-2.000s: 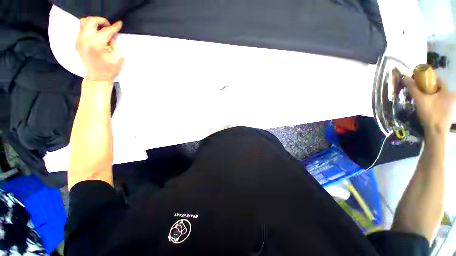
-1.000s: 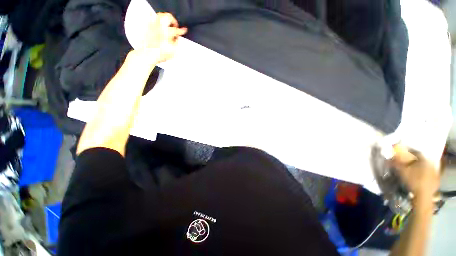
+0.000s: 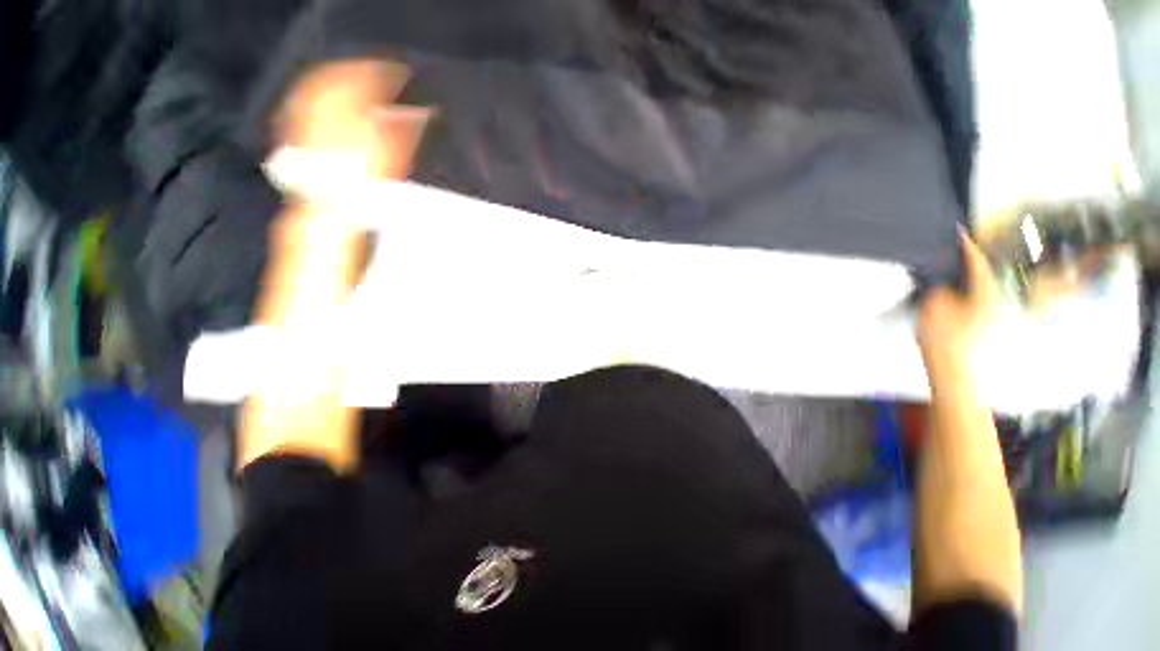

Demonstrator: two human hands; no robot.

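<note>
A dark grey garment [image 3: 789, 178] lies over the far part of the white padded board [image 3: 509, 280]. My left hand [image 3: 350, 127] is blurred at the garment's left edge, near the board's left end; its grip is unclear. My right hand [image 3: 963, 305] is at the garment's right corner, with the thumb up against the cloth; blur hides whether it pinches it. The iron [image 3: 1069, 242] is a blurred metallic shape on the right, beyond my right hand and apart from it.
Puffy black cloth [image 3: 197, 242] is piled at the left. A blue crate [image 3: 140, 471] stands low at the left, and another blue item [image 3: 859, 534] is below the board at the right. A white surface [image 3: 1049, 102] extends at the far right.
My right hand has let go of the iron and moved left to the garment's right corner. The garment's near edge has shifted and now bends. My left hand stays near the garment's left edge.
</note>
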